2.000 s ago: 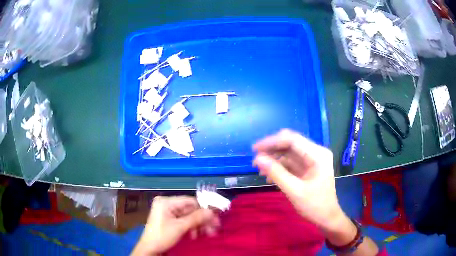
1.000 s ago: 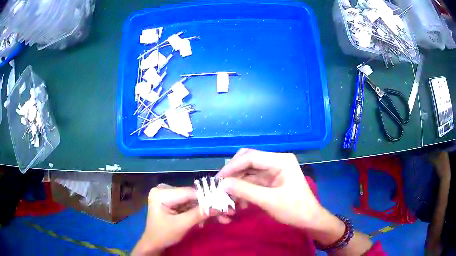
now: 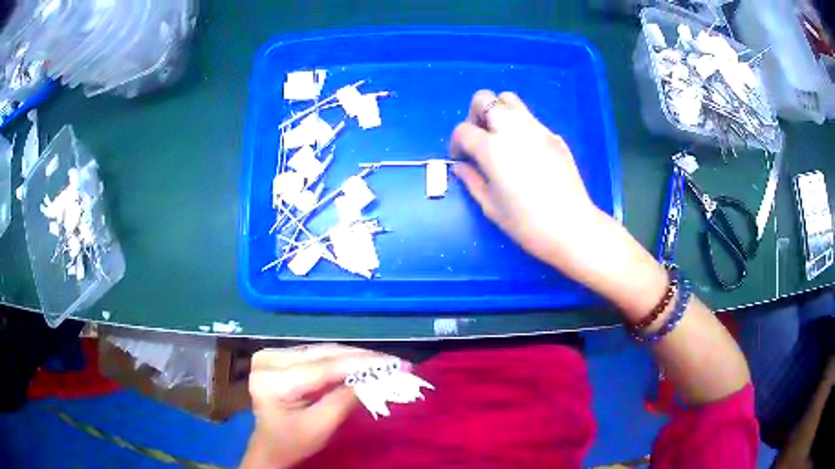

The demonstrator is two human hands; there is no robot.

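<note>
My left hand (image 3: 298, 389) is at the bench edge over the red clothing. It grips a row of tabbed rods (image 3: 389, 383), with small round ends up and white tabs fanned to the right. My right hand (image 3: 526, 174) is over the blue tray (image 3: 430, 298). Its fingertips are at the right end of a single tabbed rod (image 3: 437, 179) lying in the tray; I cannot tell whether they grip it. Several more tabbed rods (image 3: 355, 197) lie scattered along the tray's left side.
Right of the tray are a clear box heaped with tabbed rods (image 3: 700, 78), a blue-handled knife (image 3: 672, 215), black-looped scissors (image 3: 730, 240) and a pale card (image 3: 813, 223). A smaller clear box (image 3: 73, 229) stands left; stacked clear containers (image 3: 110, 41) are at back left.
My right hand has left the rods at my left hand and moved up and right into the tray. My left hand still holds the row. The view has shifted slightly.
</note>
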